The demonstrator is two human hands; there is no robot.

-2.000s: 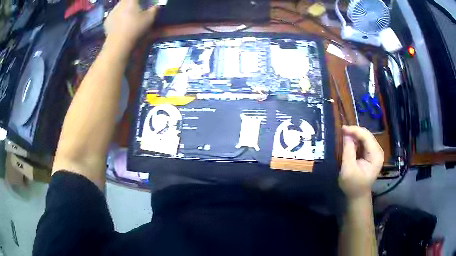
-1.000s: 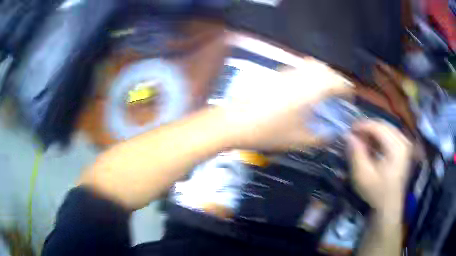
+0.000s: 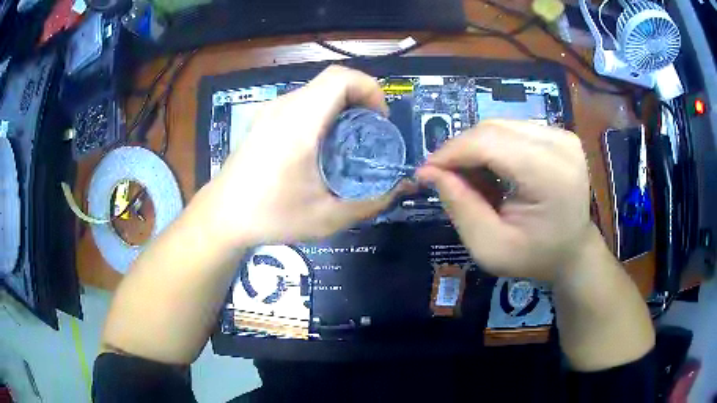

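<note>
My left hand (image 3: 291,169) holds a round pot of grey thermal paste (image 3: 362,142), its open top facing me, above the laptop's board. My right hand (image 3: 511,201) pinches a thin paste spatula (image 3: 381,164) whose tip is in the paste. Below lies the opened laptop in its black frame (image 3: 206,118). The black battery (image 3: 369,291) lies nearest me, with the left fan (image 3: 271,287) and right fan (image 3: 519,303) at its ends. A small copper-edged plate (image 3: 448,290) lies on the battery. My hands and the pot hide much of the board (image 3: 452,102).
A white tape roll (image 3: 134,208) with a yellow thing inside lies left of the laptop. Blue-handled scissors (image 3: 637,208) lie on a dark slab at the right. A small white desk fan (image 3: 645,39) stands at the back right. Black cables (image 3: 362,51) run behind the laptop.
My left hand has come from the far left to over the laptop, now with the paste pot. My right hand has moved in from the right edge with the spatula. The view has steadied.
</note>
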